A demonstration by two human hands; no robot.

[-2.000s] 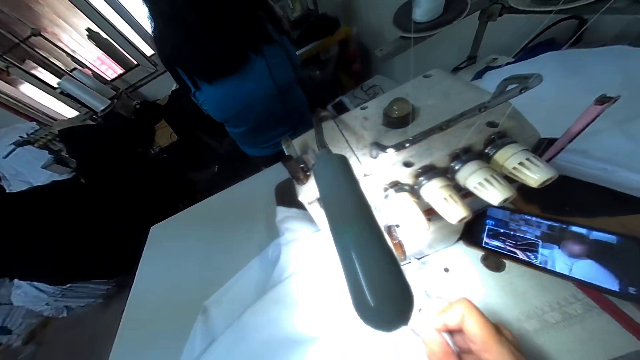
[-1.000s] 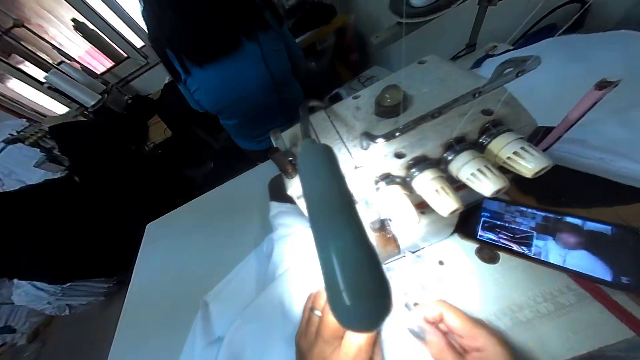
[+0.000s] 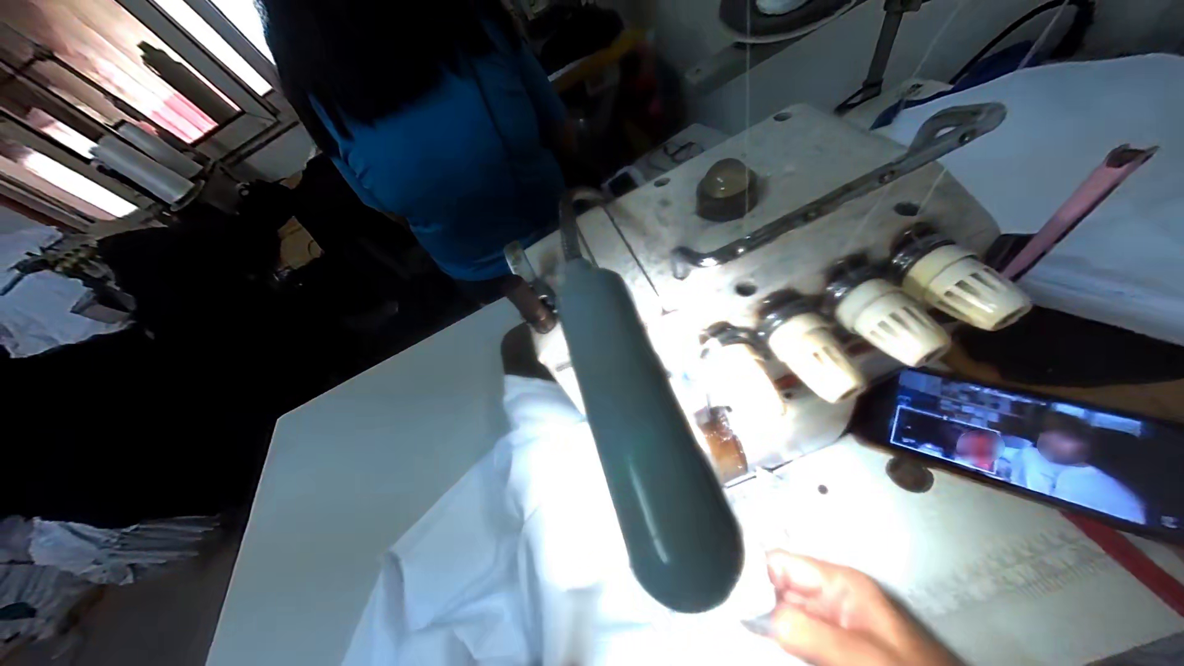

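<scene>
White fabric (image 3: pixel 462 546) lies over the table edge and under the dark green lamp head (image 3: pixel 647 444) of an overlock sewing machine (image 3: pixel 795 185). My right hand (image 3: pixel 842 610) is at the bottom, right of the lamp, its thumb and fingertips pinched at the brightly lit edge of the fabric, where a small dark-tipped item (image 3: pixel 758 627) shows. Glare hides the detail there. My left hand is not visible. Cream tension knobs (image 3: pixel 814 356) line the machine's front above my right hand.
A smartphone (image 3: pixel 1027 453) with a lit screen lies on the machine bed at right. A pink strip (image 3: pixel 1073 213) stands behind it, beside more white fabric (image 3: pixel 1101 120). Beyond the white tabletop (image 3: pixel 370 462), a person in blue (image 3: pixel 453 148) is close by. Thread stand parts rise at the back.
My left hand, under the lamp on the fabric one second ago, has gone from view. My right hand remains near the same place beside the lamp.
</scene>
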